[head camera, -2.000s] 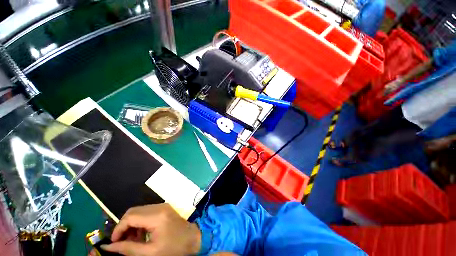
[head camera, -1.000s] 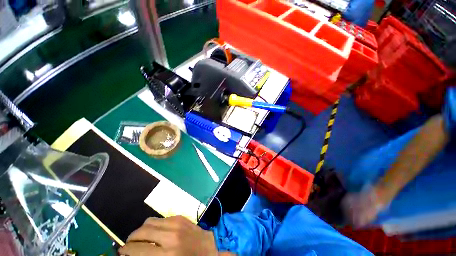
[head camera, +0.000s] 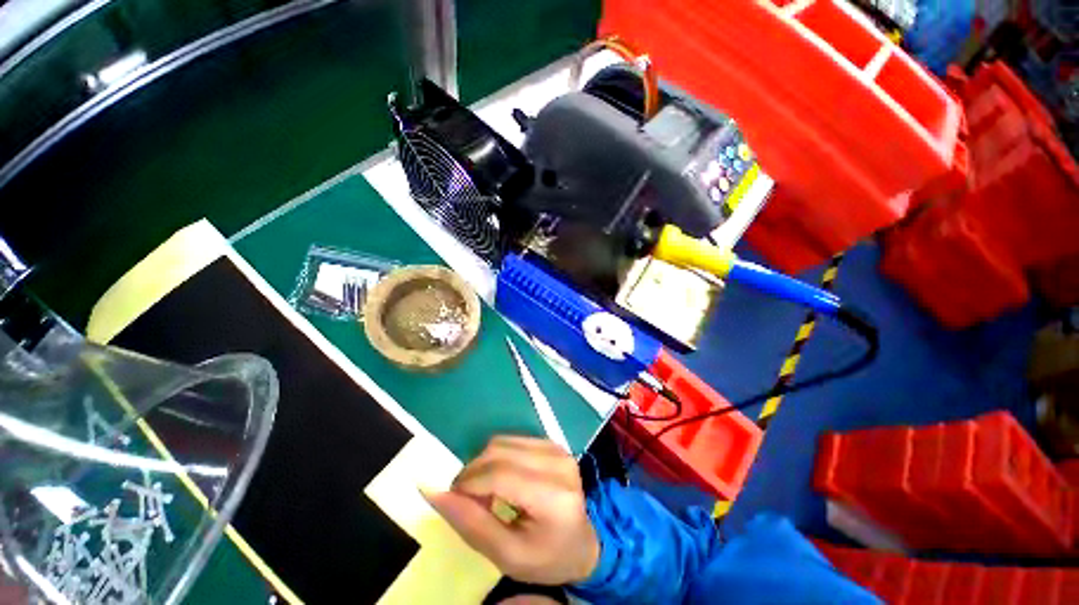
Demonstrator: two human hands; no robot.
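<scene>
My right hand (head camera: 521, 508) is at bottom centre, fingers curled, above the bare pale yellow corner of the pad sheet. A small yellowish spot shows between its fingers; I cannot tell whether it is a held piece or the backing behind. The large black pad sheet (head camera: 284, 414) lies on its pale yellow backing (head camera: 148, 284) on the green mat. My left hand is not in view. A small skin-coloured patch at the bottom edge cannot be identified.
Clear hood (head camera: 254, 414) over white strips (head camera: 112, 538) at left. Tape roll (head camera: 421, 317), tweezers (head camera: 538, 396), blue box (head camera: 574, 319), fan (head camera: 450, 177) and soldering iron (head camera: 745, 274) lie beyond my hand. Red bins (head camera: 947, 485) stand right.
My right hand has moved right and up, away from the lower left, and nears the tweezers. The view has shifted closer to the bench. The person at right has left the view.
</scene>
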